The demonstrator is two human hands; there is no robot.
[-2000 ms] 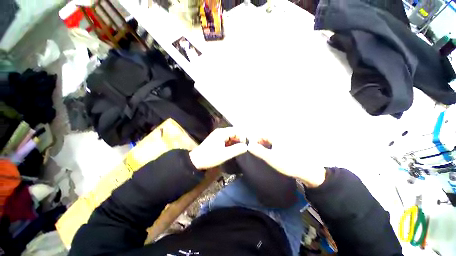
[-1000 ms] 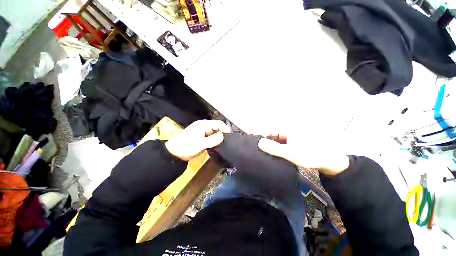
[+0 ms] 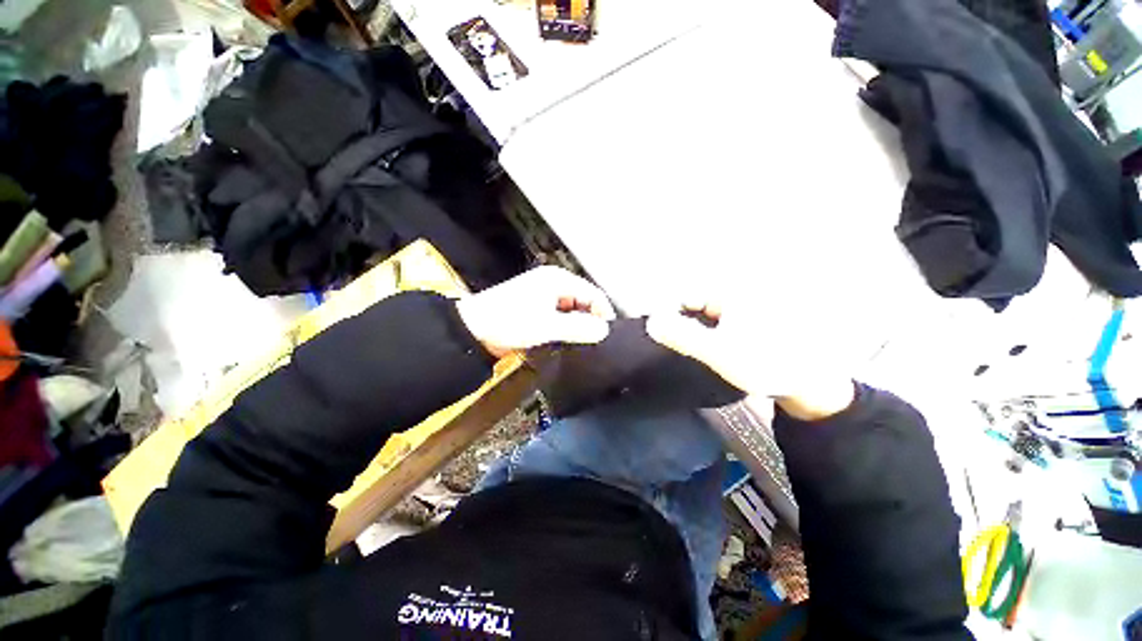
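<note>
A small dark cloth piece hangs between my two hands at the near edge of the white table, above my lap. My left hand pinches its upper left edge. My right hand pinches the same edge a little to the right, with a short span of cloth between the fingertips. Both hands are overexposed. I cannot make out any stitching or thread. The lower part of the cloth drapes toward my jeans.
Dark garment at the table's far right. Machine parts and yellow and green scissors lie right. Picture card and phone lie at the back. Cardboard box stands below my left arm; black heap left.
My hands spread apart along the cloth edge, then came closer together again. The cloth now hangs wider below them. The view has shifted, so the card and scissors appear at different places.
</note>
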